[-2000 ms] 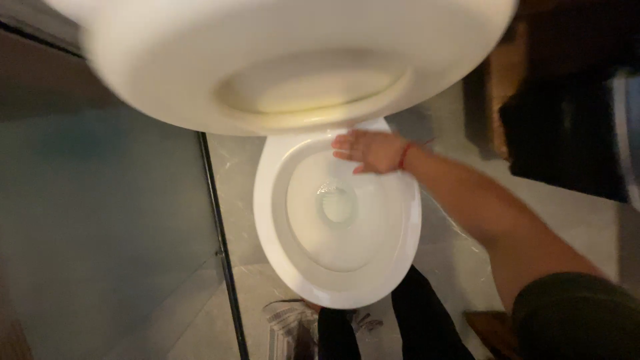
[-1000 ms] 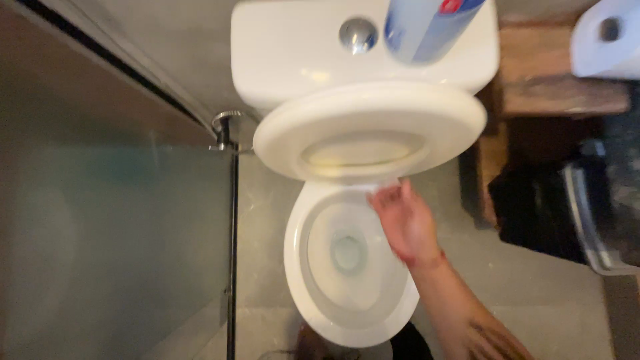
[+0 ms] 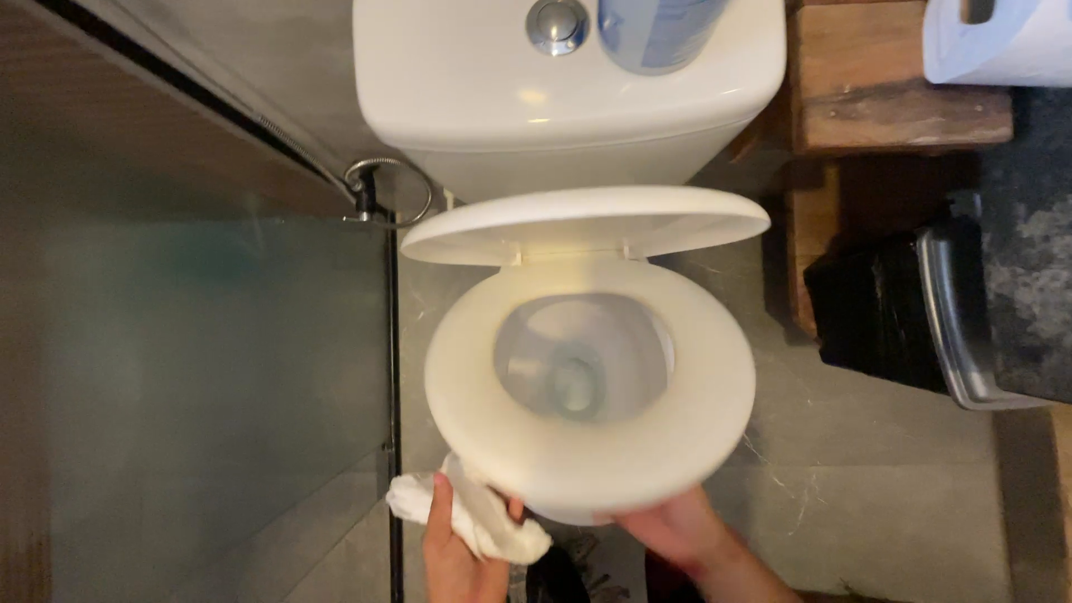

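A white toilet seat (image 3: 590, 461) is tilted slightly above the toilet bowl (image 3: 578, 335), with water visible through its opening. My right hand (image 3: 674, 528) grips the seat's front edge from below, its fingertips hidden under the seat. At the seat's front left, my left hand (image 3: 469, 553) holds a crumpled white cloth or paper (image 3: 477, 515). Behind the seat, the raised lid (image 3: 586, 218) leans toward the cistern (image 3: 536, 100).
A blue bottle (image 3: 657, 33) stands on the cistern beside a chrome flush button (image 3: 557, 27). A glass panel (image 3: 218, 377) borders the left side. A wooden shelf (image 3: 900, 84) and black bin (image 3: 879, 314) stand right.
The seat has come down from its raised position against the lid. My right hand has moved from the bowl to the seat's front edge. My left hand has come into view with the white cloth or paper.
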